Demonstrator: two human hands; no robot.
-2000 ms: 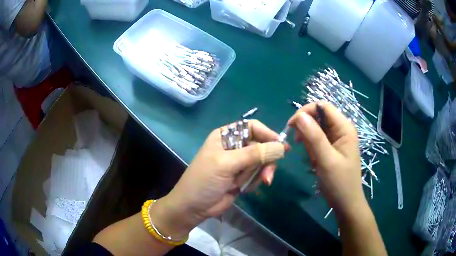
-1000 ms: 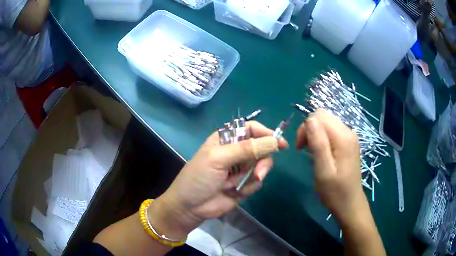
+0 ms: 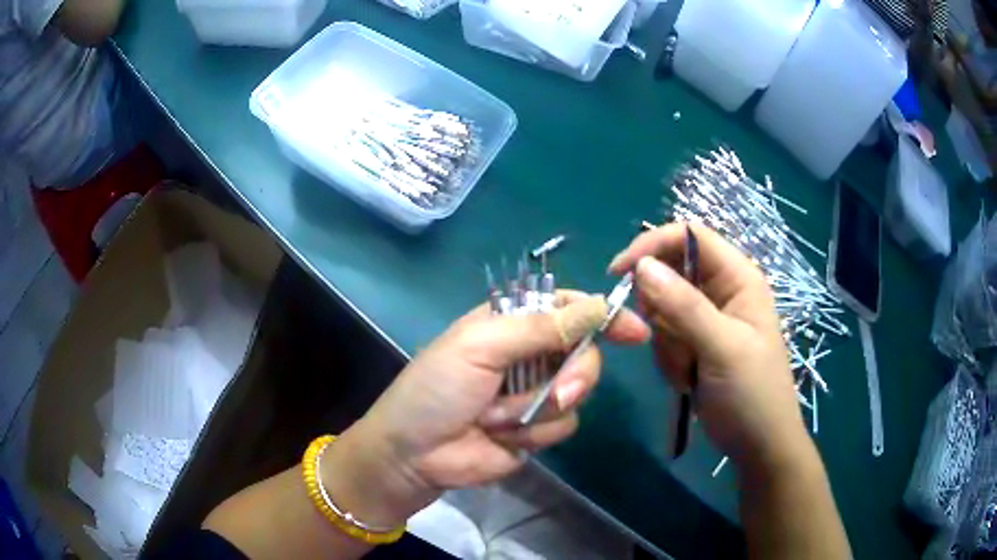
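Observation:
My left hand point(image 3: 481, 383), with a tan wrap on a digit, holds several slim silver rods point(image 3: 528, 301) in a bunch. It also pinches one separate rod point(image 3: 574, 356) at a slant between thumb and finger, barrel end up toward my right hand. My right hand point(image 3: 711, 328) has its fingertips at or beside that rod's upper end; whether they touch cannot be told. Dark slim tweezers point(image 3: 683, 410) lie upright along its palm. A loose rod pile point(image 3: 749, 235) lies behind and right of my right hand, partly hidden by it. A short loose part point(image 3: 549, 246) lies beyond my left hand.
A clear tray point(image 3: 497, 148) of rods stands at back left. Frosted boxes point(image 3: 836, 88) and small bins point(image 3: 596, 60) are at the back. A phone point(image 3: 855, 249), a narrow strip point(image 3: 871, 394) and bagged parts point(image 3: 946, 454) lie right. A carton point(image 3: 66, 361) and a seated person point(image 3: 55, 120) are left.
My right fingertips have come back to the top of the pinched rod, and the tweezers now show along the palm. The bunched rods stand more upright and spread in my left hand.

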